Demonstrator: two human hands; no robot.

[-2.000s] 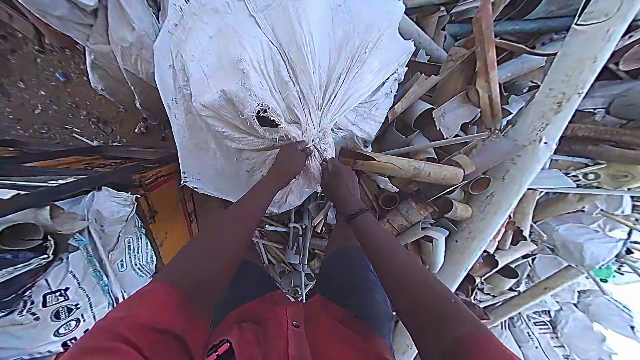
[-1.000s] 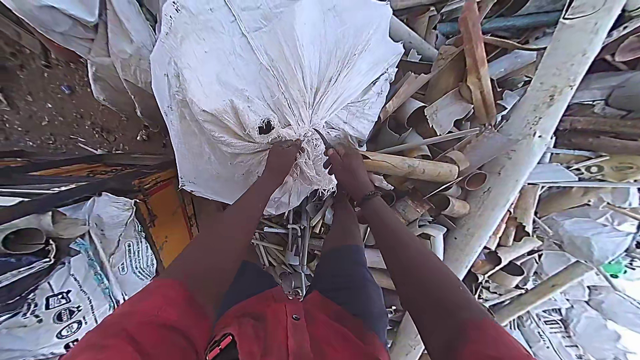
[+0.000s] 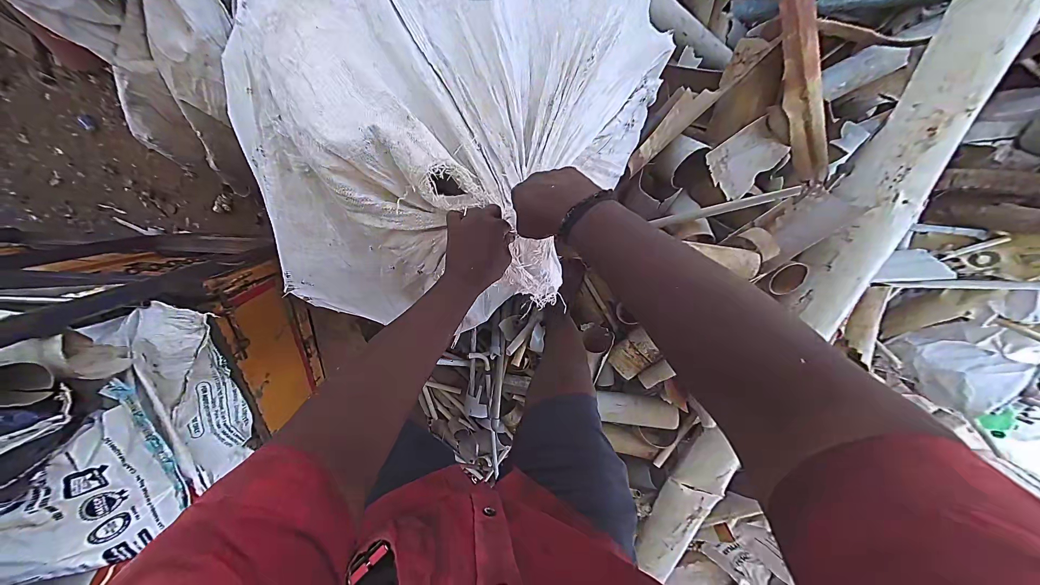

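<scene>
In front of me lies a large white woven plastic sack (image 3: 349,146), its fabric drawn into folds at a gathered neck. My left hand (image 3: 478,244) is closed on the gathered fabric, just below a ragged hole in the sack. Beside it and slightly higher, my right hand (image 3: 552,201) is closed at the same neck, knuckles up, with a dark band on the wrist. A frayed end of the sack (image 3: 536,272) hangs below both hands. Whatever my fingers hold besides fabric is hidden.
Broken pipes and plastic scraps (image 3: 747,162) are heaped at the right, crossed by a long whitish pipe (image 3: 918,171). More scraps lie around my legs. At the left are a yellow metal panel (image 3: 272,353), dark bars and printed white sacks (image 3: 89,487). Bare soil (image 3: 73,146) shows at upper left.
A thin dark strand or tool seen at my right hand one second ago no longer shows. My right hand has turned knuckles up and moved up beside the neck. My left hand stays on the fabric.
</scene>
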